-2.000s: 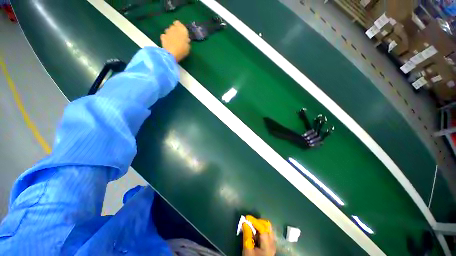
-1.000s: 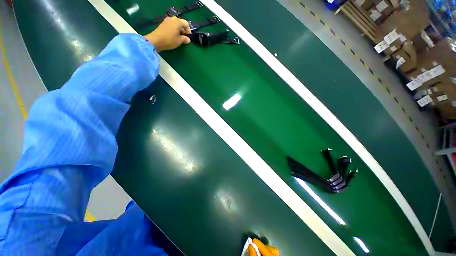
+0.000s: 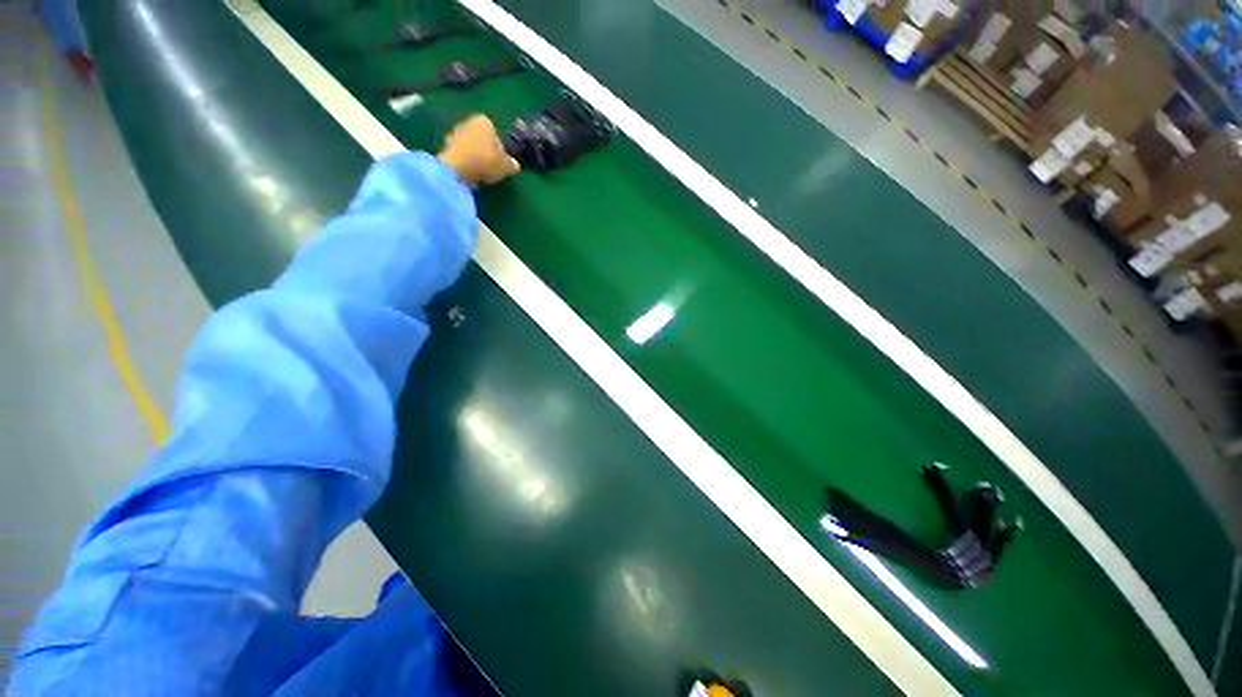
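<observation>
My left hand (image 3: 480, 150) reaches over the far left part of the green conveyor belt, its fingers closed on black watches (image 3: 556, 138) that lie bunched side by side. The strap ends in my hand are hidden. My right hand is almost wholly cut off by the bottom edge; only an orange fingertip covering (image 3: 718, 690) and a bit of white show, with something dark beside them. Another bunch of black watches (image 3: 970, 556) lies on the belt at the right, straps fanned out.
More black watches (image 3: 459, 75) lie singly on the belt beyond my left hand. White rails (image 3: 640, 395) edge the belt. The dark green bench (image 3: 545, 545) lies on my side, with a small dark item (image 3: 455, 316) on it. Cartons (image 3: 1103, 109) stand on pallets behind.
The fanned watch bunch has moved right and nearer along the belt. My left hand has gone from single watches to a closer bunch. My right hand has sunk almost out of the picture.
</observation>
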